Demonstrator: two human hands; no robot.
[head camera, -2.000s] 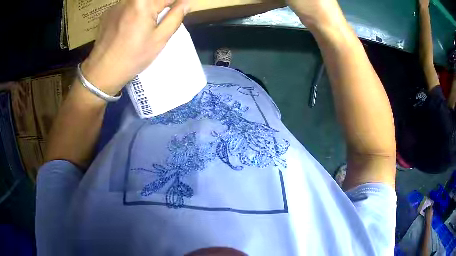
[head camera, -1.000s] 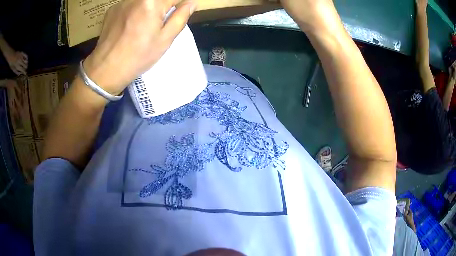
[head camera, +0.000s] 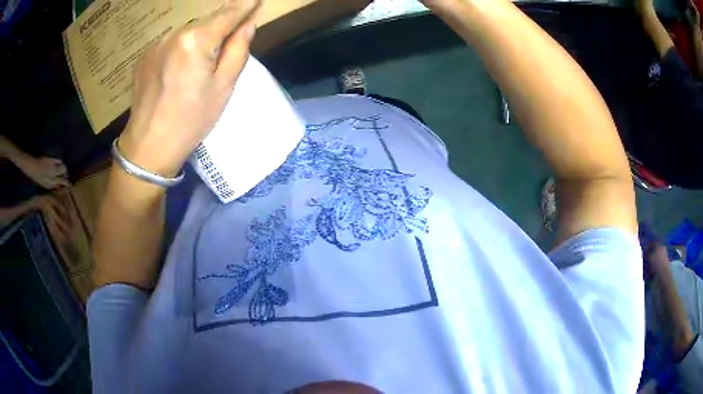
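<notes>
A brown carton (head camera: 116, 58) with dark print on its face lies at the top left, cut off by the top edge. My left hand (head camera: 181, 85) lies over it and holds a barcode label sheet (head camera: 258, 127), curled, mostly its blank white side showing, with a row of barcodes along its lower left edge. My right hand is cut off by the top edge; only the wrist part (head camera: 447, 4) shows near the carton's right end. Its fingers are hidden.
The workbench edge (head camera: 385, 14) runs along the top. Another person's hands (head camera: 48, 171) are at the left by brown cartons (head camera: 89, 204). A person in dark clothing (head camera: 663, 108) is at the right. Another person's arm (head camera: 669, 296) shows at the lower right, near blue crates.
The carton's printed face has shifted left and down and shows more. My left hand has moved slightly left and down with the sheet. My right hand has moved up, mostly out of view.
</notes>
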